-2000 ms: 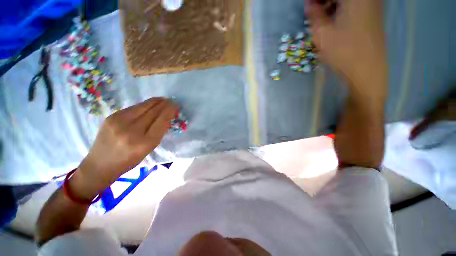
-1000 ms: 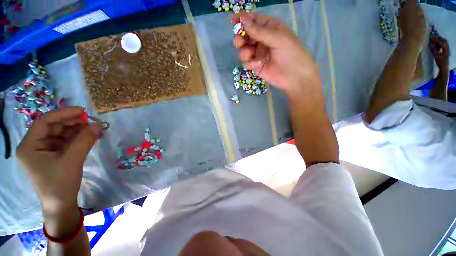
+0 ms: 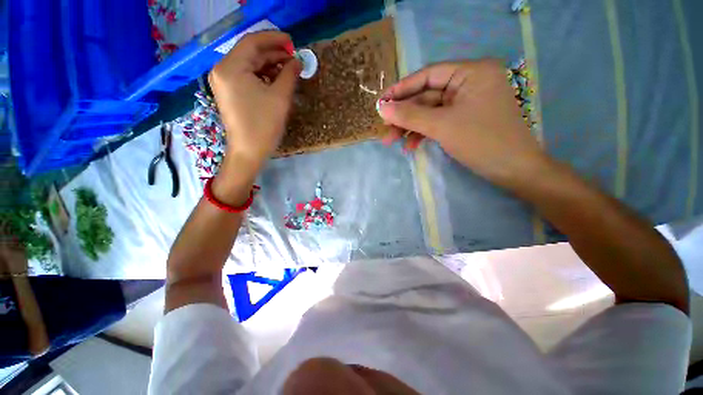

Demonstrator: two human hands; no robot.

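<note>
My left hand [image 3: 258, 89] pinches a small red-and-pale-blue part [image 3: 292, 51] at the left edge of the white cap [image 3: 307, 64]; whether the part touches it I cannot tell. The cap sits on the brown speckled board [image 3: 339, 100]. My right hand [image 3: 455, 112] pinches a small whitish part [image 3: 381, 105] at the board's right edge, mostly hidden by the fingers. A loose pile of red-and-pale-blue parts [image 3: 311, 214] lies on the table in front of the board. A pile of yellow-white-blue parts [image 3: 524, 92] is partly behind my right hand.
A mixed pile [image 3: 202, 137] lies left of the board, partly behind my left arm. Black-handled pliers [image 3: 163, 162] lie further left. Blue crates [image 3: 85, 69] stand at the upper left. Green foliage [image 3: 92, 222] and another person's arm [image 3: 29, 305] are at the far left.
My left hand has moved from the table's left side up to the white cap with its part. My right hand has come down beside the board's right edge. The view has shifted left.
</note>
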